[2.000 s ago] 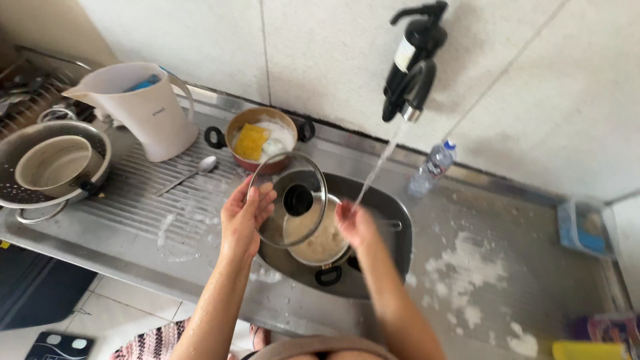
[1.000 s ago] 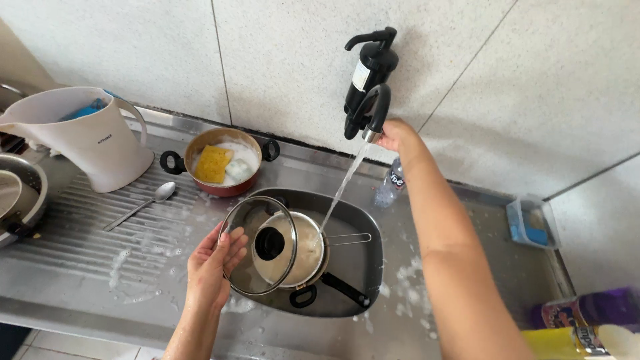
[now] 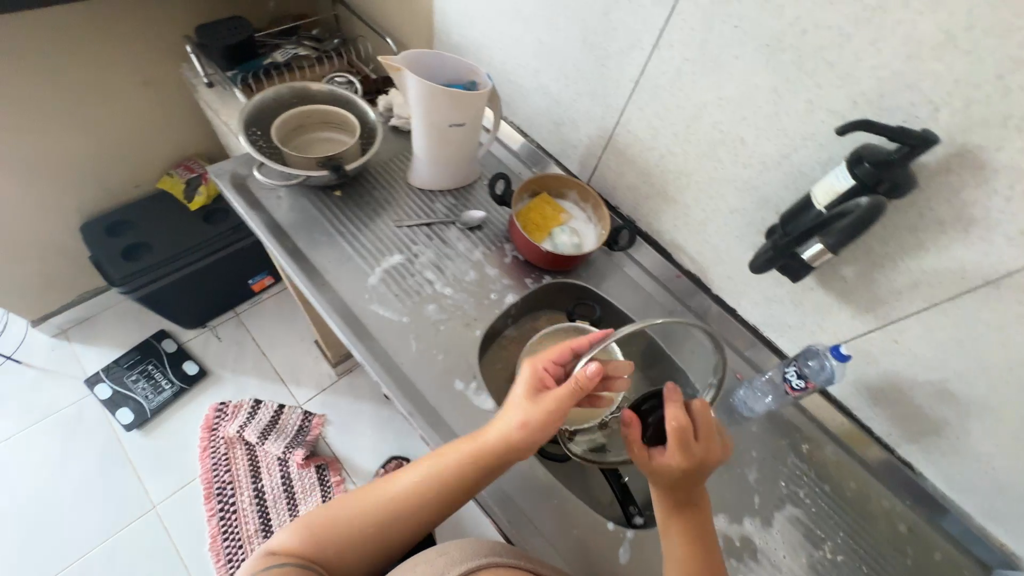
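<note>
A glass pot lid (image 3: 712,352) is tilted over the steel sink basin (image 3: 500,320). My left hand (image 3: 560,392) pinches its metal rim on the left side. My right hand (image 3: 680,436) grips the lid's black knob (image 3: 650,416). Under the lid and my left hand, a light-coloured pot (image 3: 538,340) sits in the basin, partly hidden, near a black handle (image 3: 622,498). No water runs from the black wall faucet (image 3: 840,224). Left of the basin stands a red pot (image 3: 552,258) with a yellow sponge (image 3: 541,216) and suds inside.
A metal spoon (image 3: 444,220), a white pitcher (image 3: 448,136) and a colander (image 3: 256,132) holding a small pot (image 3: 316,132) are on the ribbed drainboard. A clear plastic bottle (image 3: 788,382) stands by the wall. A dish rack (image 3: 304,64) is at the far end.
My right hand has left the faucet and now holds the lid's knob. The water stream seen before has stopped. The view has swung toward the left.
</note>
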